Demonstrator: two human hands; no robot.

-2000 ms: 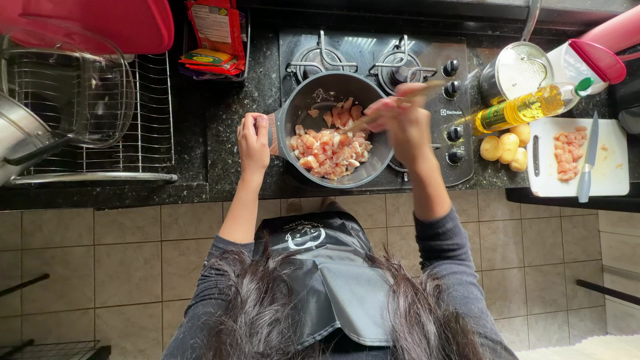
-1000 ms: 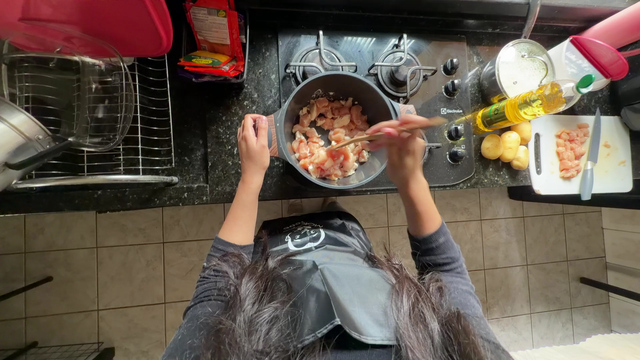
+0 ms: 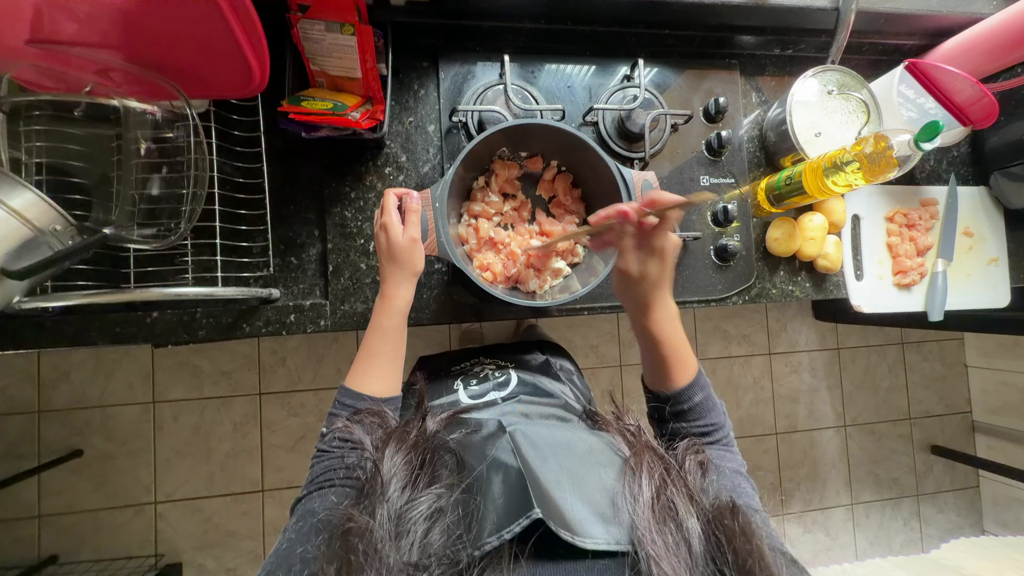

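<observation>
A dark grey pot [image 3: 596,172] sits on the front part of the black gas cooktop [image 3: 720,276]. Inside lie many pieces of raw-looking, pale pink chicken [image 3: 504,232]. My left hand [image 3: 400,236] grips the pot's left handle [image 3: 430,222], which has a wood-look finish. Over the pot's right rim, my right hand [image 3: 644,244] is closed on a wooden spoon [image 3: 588,230]. Its shaft slants down to the left, and its lower end is among the meat, partly hidden. The hand is slightly blurred.
Right of the cooktop are several potatoes [image 3: 812,236], a tipped oil bottle [image 3: 832,174], a lidded steel pot [image 3: 828,112], and a white cutting board [image 3: 984,280] with diced meat [image 3: 910,240] and a knife [image 3: 944,248]. On the left stand a wire dish rack [image 3: 240,200] and a basket of packets [image 3: 324,100].
My right hand has moved the spoon about in the pot, and the meat pieces have shifted. My left hand has stayed on the left handle.
</observation>
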